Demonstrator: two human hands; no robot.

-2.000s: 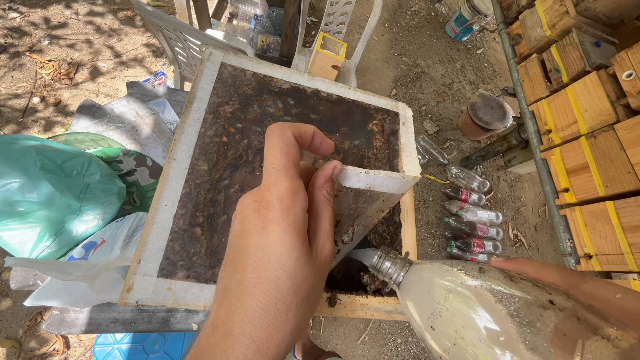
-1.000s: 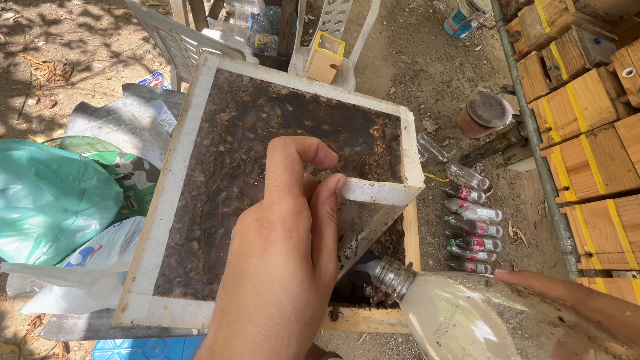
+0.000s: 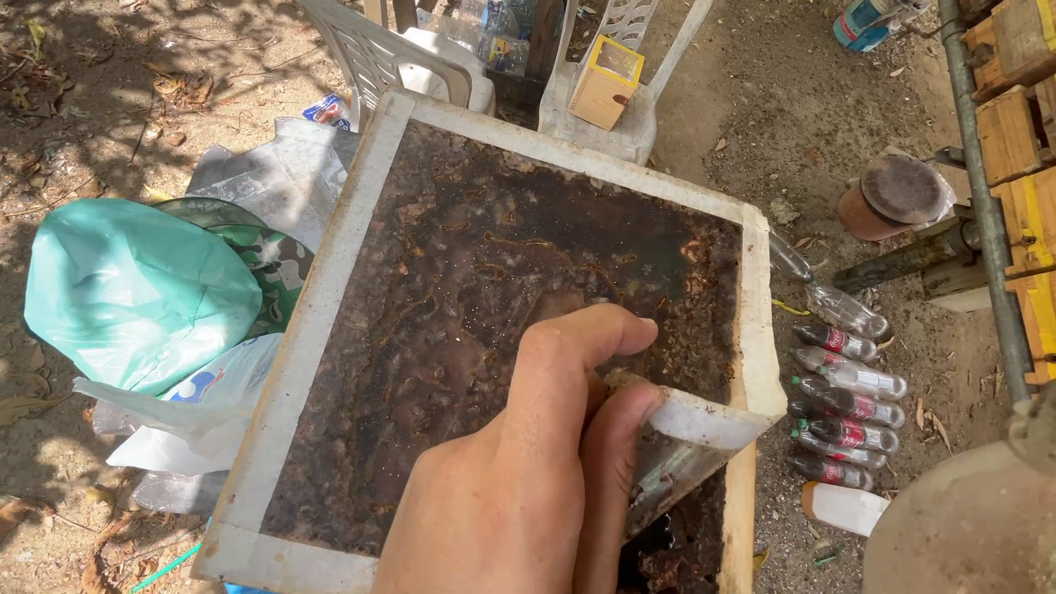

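My left hand (image 3: 528,462) pinches the peeled corner of a clear plastic sheet edged with white tape (image 3: 709,421), between thumb and bent index finger. The sheet covers a wooden box (image 3: 738,528) and its corner is lifted at the lower right. Dark, clumpy material (image 3: 462,297) shows through the sheet and in the gap under the corner. At the lower right edge is part of a large, dirty plastic bottle (image 3: 957,528), apart from the box, with its neck end near the right edge. My right hand is not in view.
Several drink bottles (image 3: 850,401) lie on the ground right of the box. Wooden boxes (image 3: 1023,132) stand behind a metal pipe (image 3: 982,165). A small wooden box (image 3: 606,82) sits on a plastic chair (image 3: 639,136). Plastic bags (image 3: 140,289) lie at left.
The large bottle has moved away from the gap at the lifted corner, toward the lower right; its mouth was at the gap. The right hand has left the view. My left hand still holds the corner.
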